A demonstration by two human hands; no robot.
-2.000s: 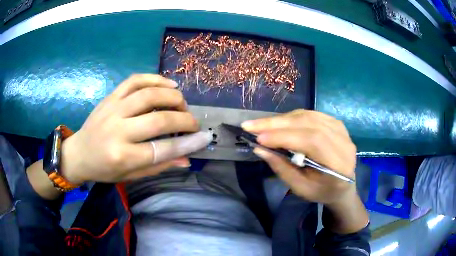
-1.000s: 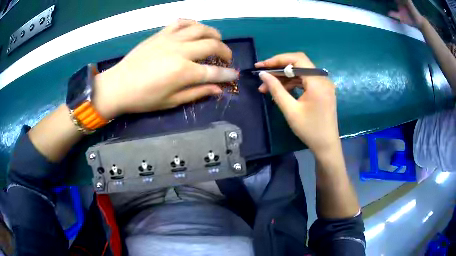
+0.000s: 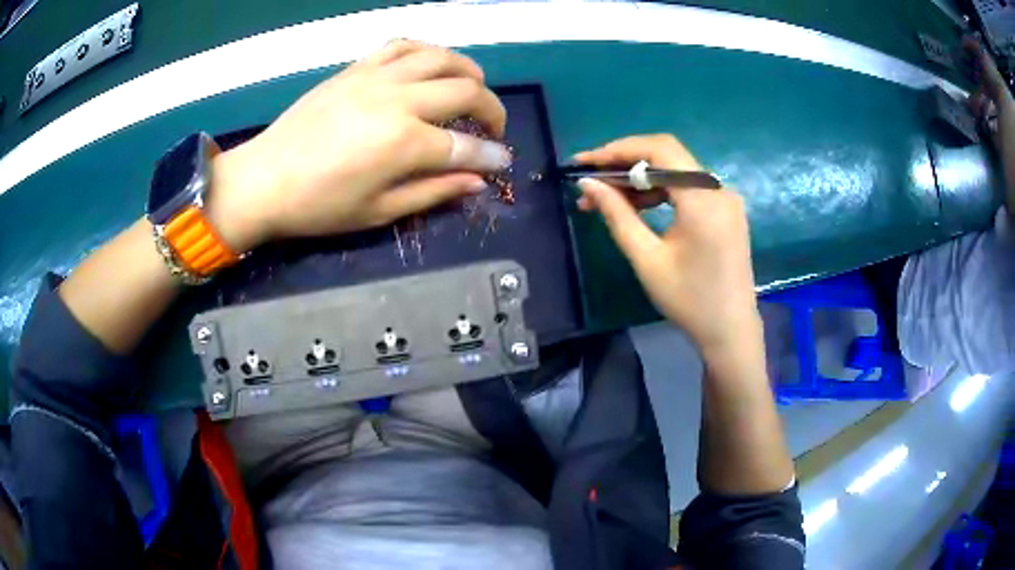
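The black tray holds copper coils with thin pale wire legs. My left hand lies over the tray, a whitish cot on one finger, its fingertips at the coils; whether it pinches one is hidden. My right hand holds the tweezers level at the tray's right edge, their dark tip pointing left towards a tiny bit in the tray. The grey fixture plate lies across the tray's near side, its row of nests facing up, untouched by either hand.
Another fixture plate lies at the far left of the green line, beyond the white stripe. Another person's arm is at the right edge. A blue stool stands below on the right.
Since the oldest frame, both hands have left the plate's nests and moved over the coils. Since the latest earlier frame, the plate has shifted slightly and the other person's arm has moved further right.
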